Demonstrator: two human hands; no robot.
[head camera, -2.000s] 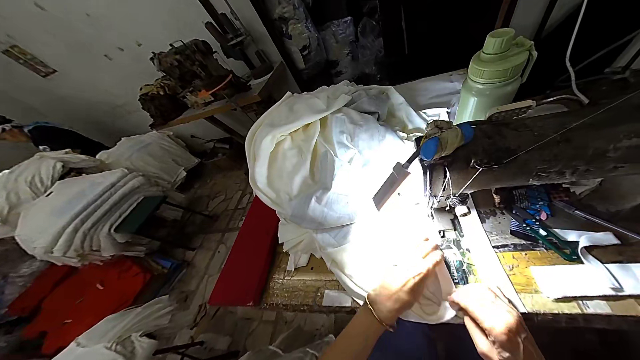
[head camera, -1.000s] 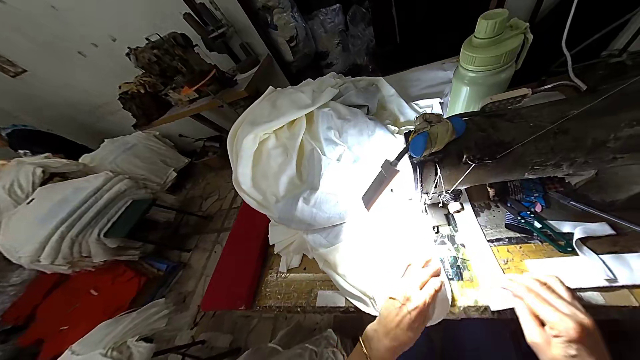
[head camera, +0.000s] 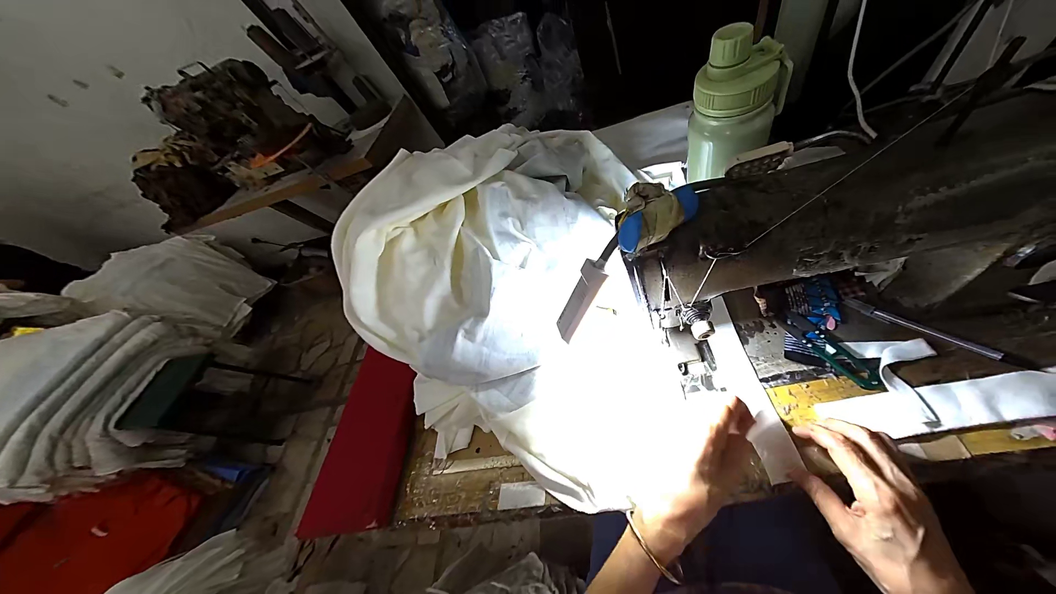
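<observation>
A large bundle of white fabric (head camera: 495, 272) lies on the worn table under a small bright lamp (head camera: 582, 300) fixed to a dark sewing machine (head camera: 825, 206). My left hand (head camera: 689, 470), a bangle at its wrist, rests at the bundle's front right edge; glare hides some of its fingers and whether it grips the cloth. A narrow white fabric strip (head camera: 755, 396) runs from beside the needle area toward me. My right hand (head camera: 866, 495) has its fingers spread at the strip's right edge, with thumb tip at the strip's near end.
A green bottle (head camera: 730, 107) stands behind the machine. Green-handled thread snips (head camera: 850, 363), a pen (head camera: 932, 334) and another white strip (head camera: 973, 404) lie at the right. Left of the table are a red panel (head camera: 363, 445), stacked white cloth (head camera: 74, 396) and red cloth (head camera: 99, 536).
My hands were close together at the bundle's front edge two seconds ago; my right hand has since moved right, away from my left. The narrow strip now shows between them.
</observation>
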